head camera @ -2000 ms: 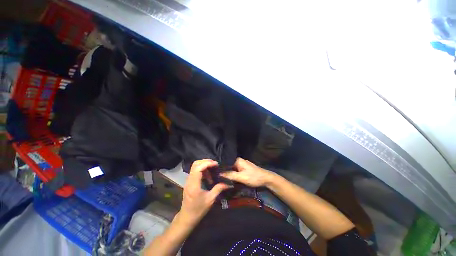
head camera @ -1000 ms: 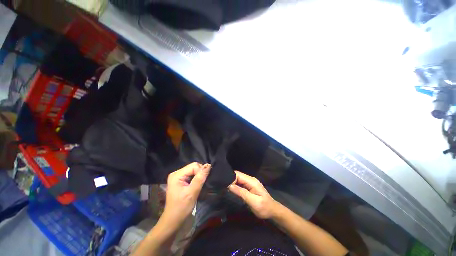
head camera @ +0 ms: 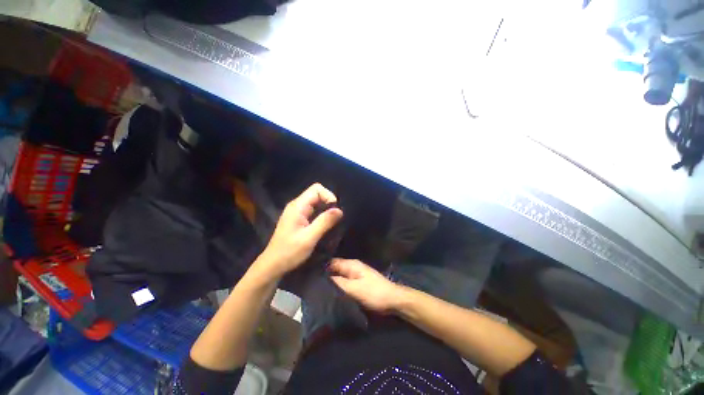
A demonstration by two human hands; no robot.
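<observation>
A dark garment piece (head camera: 328, 241) hangs between my hands, below the table's front edge and over my lap. My left hand (head camera: 305, 229) is raised higher and pinches the dark cloth between thumb and fingers. My right hand (head camera: 364, 284) is lower and to the right, with its fingertips on the cloth. The outline of the piece blends into the dark behind it, so its shape is hard to tell.
The white table (head camera: 370, 85) with a printed ruler edge (head camera: 571, 224) crosses above my hands. Dark cloth (head camera: 208, 6) lies at its upper left. Dark garments (head camera: 154, 231) overhang a red basket (head camera: 46, 181) and a blue basket (head camera: 108, 359). A green basket (head camera: 647, 351) is lower right.
My left hand has moved up from beside my right hand, which has shifted little. The cloth held spread between them now hangs more bunched. The view has shifted slightly.
</observation>
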